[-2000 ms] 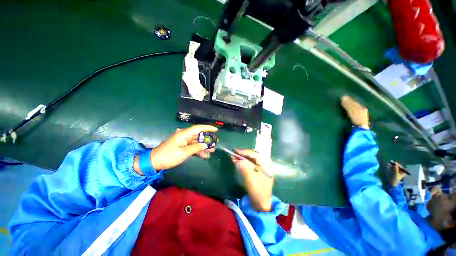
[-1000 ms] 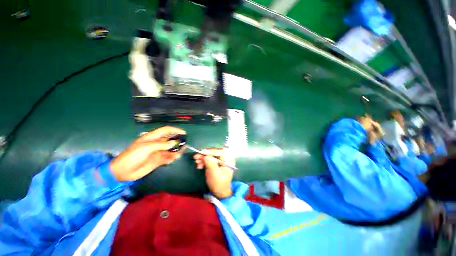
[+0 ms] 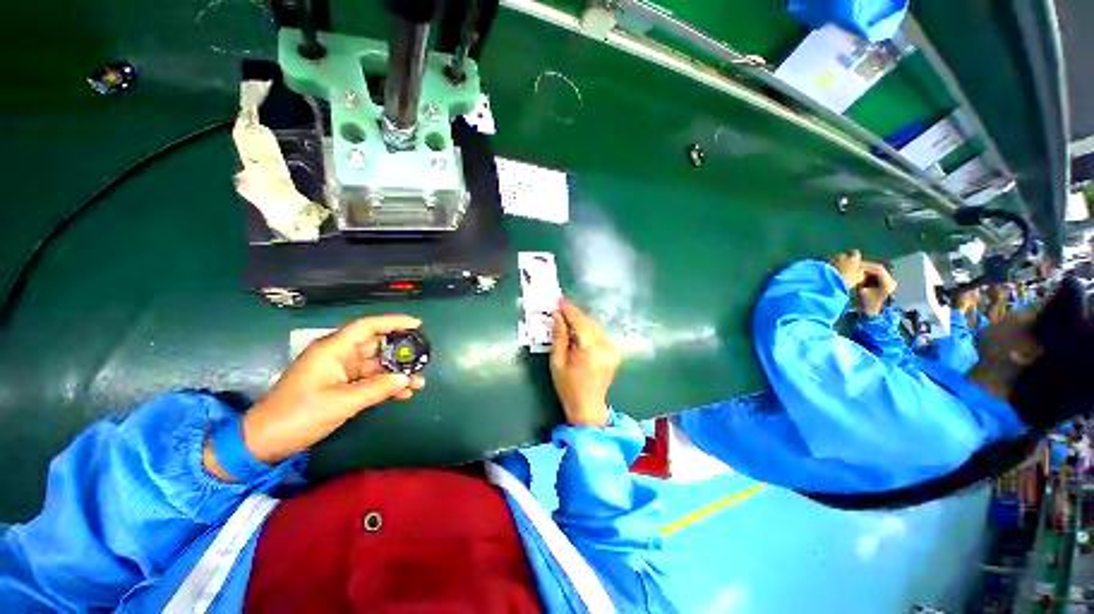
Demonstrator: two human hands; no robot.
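A round circuit module (image 3: 406, 351), dark with a yellowish centre, is held at its edge between the thumb and fingers of my left hand (image 3: 326, 386), in front of the fixture. My right hand (image 3: 583, 360) is at the lower right edge of a narrow white strip with dark marks (image 3: 539, 288); its fingertips are together over the strip. Whether it still holds the tweezers cannot be told. The test fixture (image 3: 372, 274) has a black base with a small red light, a pale green pressure plate (image 3: 372, 114) and a clear block under it.
A white card (image 3: 534, 192) lies right of the fixture. Crumpled cream tape (image 3: 274, 180) is on its left side, and a black cable (image 3: 114, 186) runs left. Other round modules (image 3: 112, 79) lie at the far left and right. A coworker in a blue smock (image 3: 864, 396) sits at right.
My right hand has moved right, away from the module, to the white strip; the tweezers no longer show clearly. My left hand still holds the module. The camera view has shifted right.
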